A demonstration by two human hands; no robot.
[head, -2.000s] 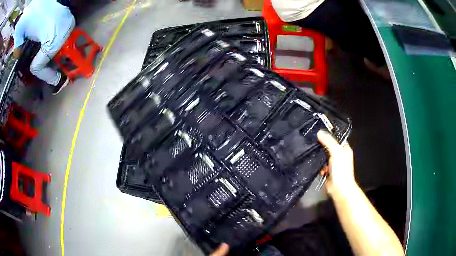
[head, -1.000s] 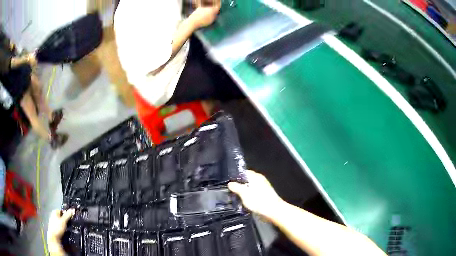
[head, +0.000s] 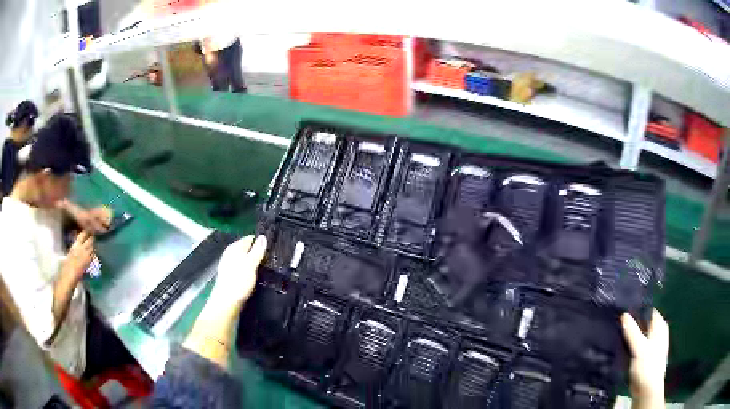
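A large black blister tray (head: 352, 275) with rows of moulded pockets is held up above the green bench, its face towards me and slightly tilted. Black housings with pale end strips sit in several pockets; some lie loosely near the middle. My left hand (head: 240, 272) grips the tray's left edge, thumb at the front. My right hand (head: 647, 351) grips its lower right edge. The fingers behind the tray are hidden.
A seated person (head: 40, 240) works at the bench on the left. A dark strip-like stack (head: 180, 279) lies on the green bench. Red crates (head: 348, 72) and a white shelf (head: 544, 108) with bins stand beyond.
The tray has been raised from beside the bench to above it, still in both hands. The view has swung up and right, and the floor trays are out of view.
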